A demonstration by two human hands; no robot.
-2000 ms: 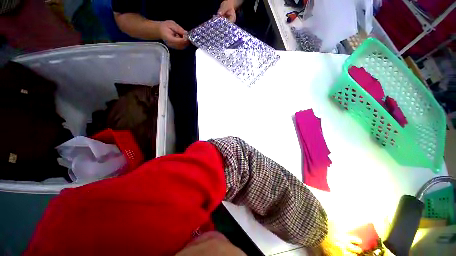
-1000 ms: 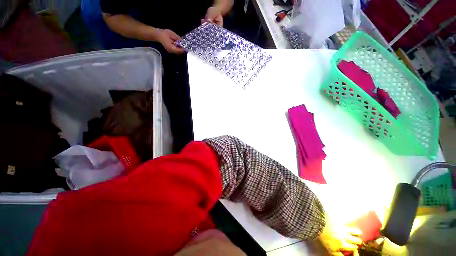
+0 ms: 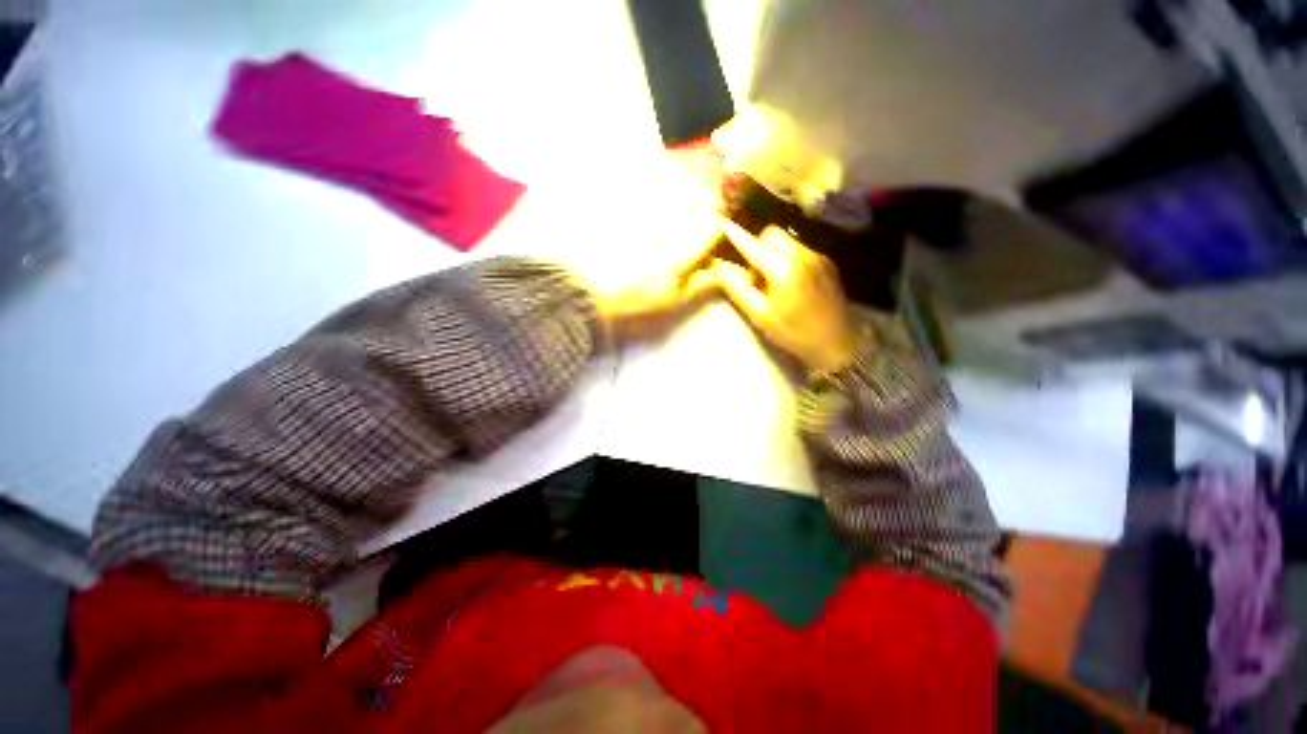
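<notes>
My left hand [image 3: 659, 280] is at the needle area, washed out by the lamp's glare, so its fingers are hard to tell. My right hand [image 3: 787, 297] is beside it, index finger pointing to the dark area under the sewing machine head [image 3: 917, 93]. The two hands meet or nearly meet. No fabric can be made out clearly between them; a small reddish bit shows just above the fingers. A magenta stack of fabric pieces [image 3: 358, 144] lies on the white table [image 3: 158, 344], up and left of my left hand.
The black lamp [image 3: 682, 69] stands just above the hands. A control panel with a blue screen [image 3: 1183, 222] is at the right. A silvery dotted sheet [image 3: 26, 187] is at the left edge. Pinkish-purple cloth [image 3: 1236, 588] is at the lower right.
The view has swung right and down. The machine head, panel and my right hand have come into view; the green basket, grey bin and second person have left it.
</notes>
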